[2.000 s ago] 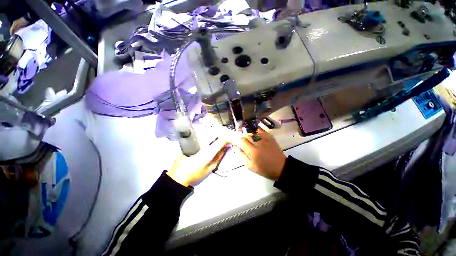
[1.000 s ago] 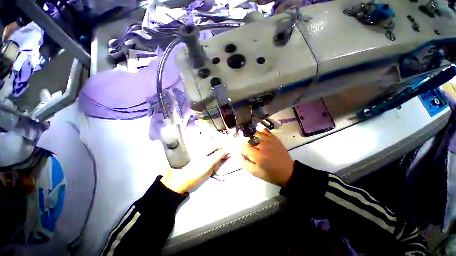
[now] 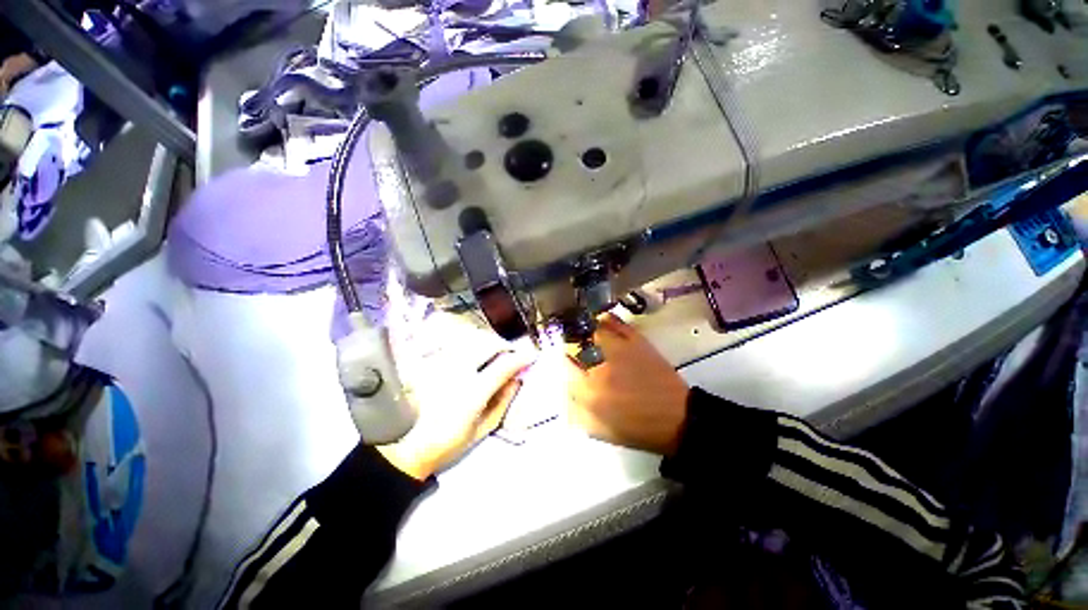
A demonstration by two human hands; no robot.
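The cream sewing machine head (image 3: pixel 680 131) spans the upper right. Its presser foot and needle area (image 3: pixel 585 328) sits in strong light. My left hand (image 3: pixel 459 411) lies left of the needle, palm down, fingertips towards the foot. My right hand (image 3: pixel 626 387) is right beside the foot, fingers bent and partly hidden by the metal parts. A pale patch, perhaps cloth (image 3: pixel 545 387), lies between my hands, washed out by glare. I cannot tell if my fingers grip it.
A white lamp (image 3: pixel 374 381) on a bendy neck stands by my left hand. Lilac panels (image 3: pixel 269 226) are stacked left of the head. A pink phone (image 3: pixel 748 284) lies under the arm. A cloth heap (image 3: pixel 477 30) is behind. A bright blue panel (image 3: pixel 1046 238) is at right.
The view has shifted, so the machine head and lamp appear lower and further left. My hands stay close to the foot, with only small shifts of the fingers.
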